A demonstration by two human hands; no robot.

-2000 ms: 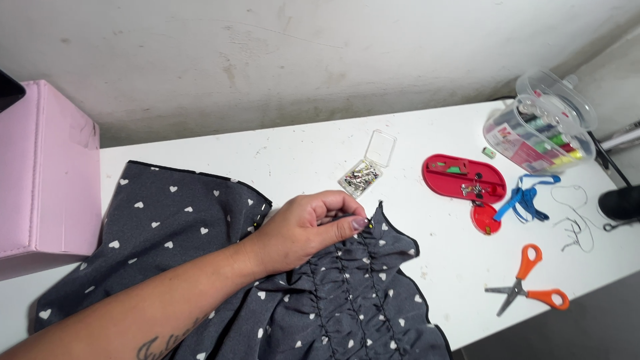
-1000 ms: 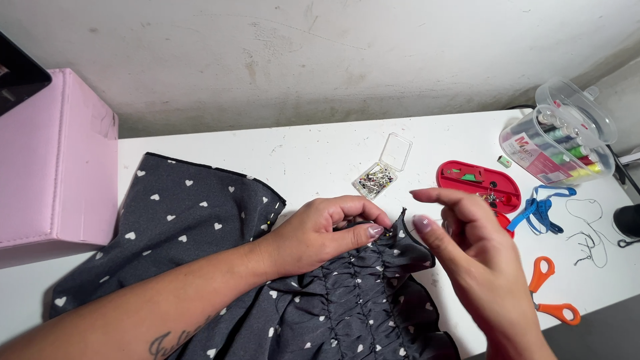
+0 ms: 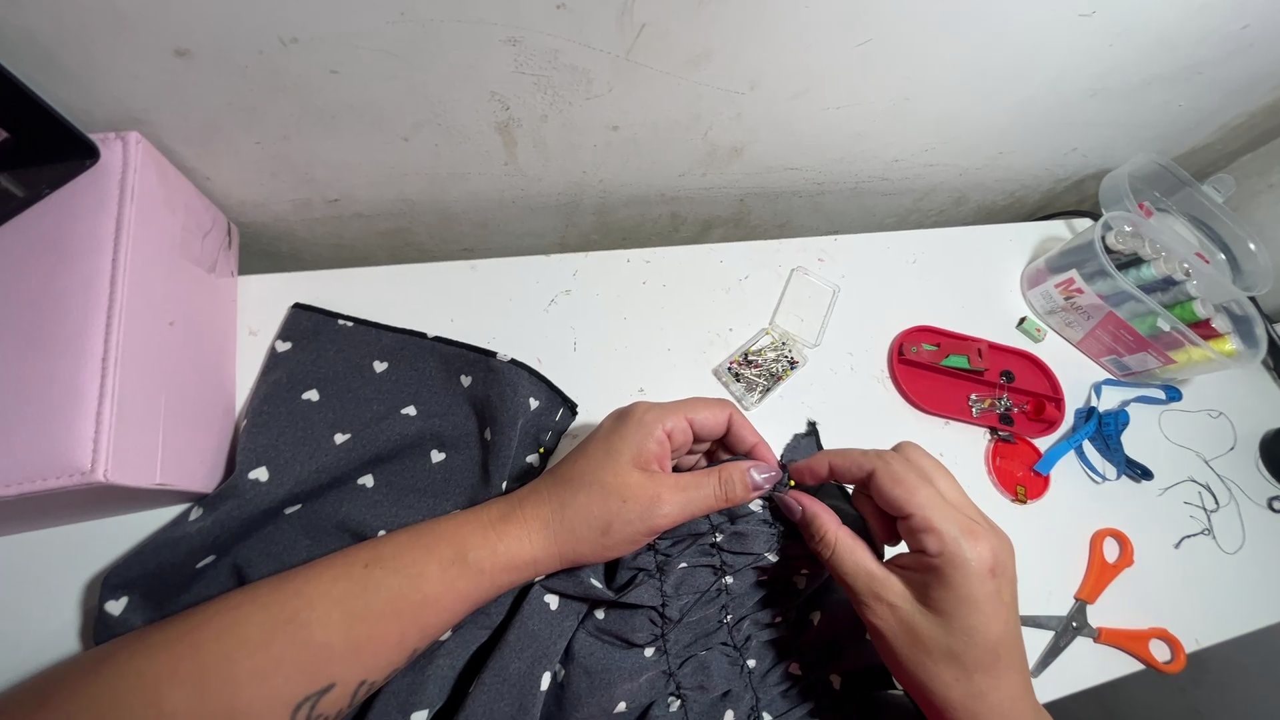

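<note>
Dark grey fabric with white hearts point(image 3: 390, 420) lies over the table, its right part gathered in shirred rows. My left hand point(image 3: 670, 475) pinches the upper edge of the gathered part between thumb and fingers. Close against it, my right hand point(image 3: 900, 540) grips the same edge at a yellow-headed pin point(image 3: 791, 484). Another yellow-headed pin point(image 3: 542, 450) sits in the fabric's edge to the left. Just beyond my hands, a clear plastic box of straight pins point(image 3: 762, 368) stands open. My fingers hide part of the pinched edge.
A pink box point(image 3: 110, 330) stands at left. At right are a red sewing kit case point(image 3: 905, 385), a blue tape measure point(image 3: 1100, 440), loose thread point(image 3: 1210, 500), orange-handled scissors point(image 3: 1075, 620) and a clear tub of thread spools point(image 3: 1100, 320). The wall point(image 3: 620, 130) runs behind the table.
My right hand has come into view from the right and moved left to the fabric edge, where it now meets my left hand. My left hand has kept hold of the fabric.
</note>
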